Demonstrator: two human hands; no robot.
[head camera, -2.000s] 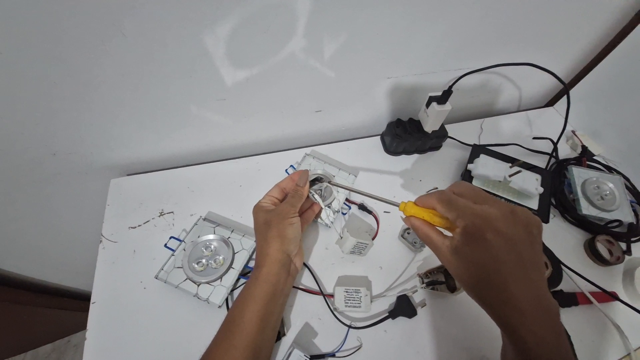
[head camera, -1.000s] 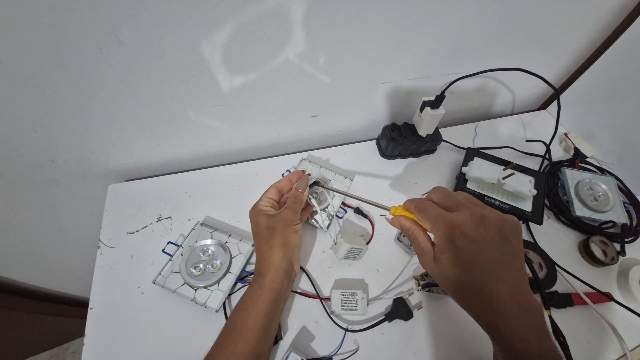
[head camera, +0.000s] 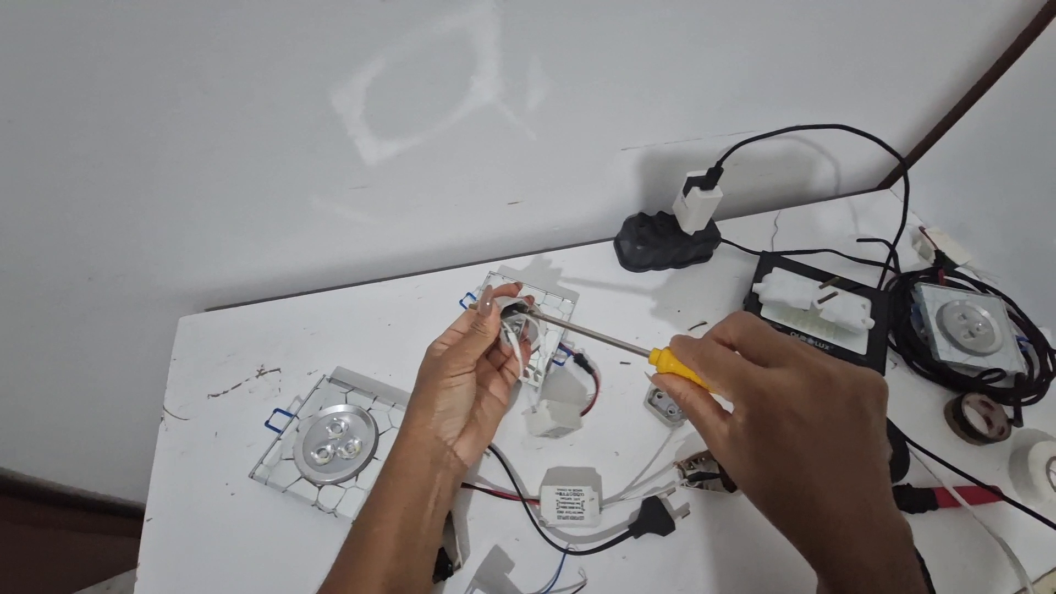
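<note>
My right hand (head camera: 775, 404) grips the yellow handle of a screwdriver (head camera: 606, 340), whose metal shaft points left. Its tip meets a small white fitting with a dark opening and white wires (head camera: 513, 318), pinched in the fingers of my left hand (head camera: 470, 371); the exact part is too small to tell. Behind that hand lies a square spotlight panel (head camera: 554, 309) with blue clips. A white LED driver (head camera: 554, 418) with a red and black lead is just below it. Another square spotlight (head camera: 337, 444) with three LEDs lies left of my left forearm, partly hidden by it.
A black socket adapter (head camera: 667, 241) holds a white charger (head camera: 698, 202) near the wall. To the right are a black floodlight (head camera: 817, 313), a coiled black cable around another spotlight (head camera: 969, 327), and tape (head camera: 978, 418). A second driver (head camera: 571, 505) and a black plug (head camera: 652, 518) lie in front.
</note>
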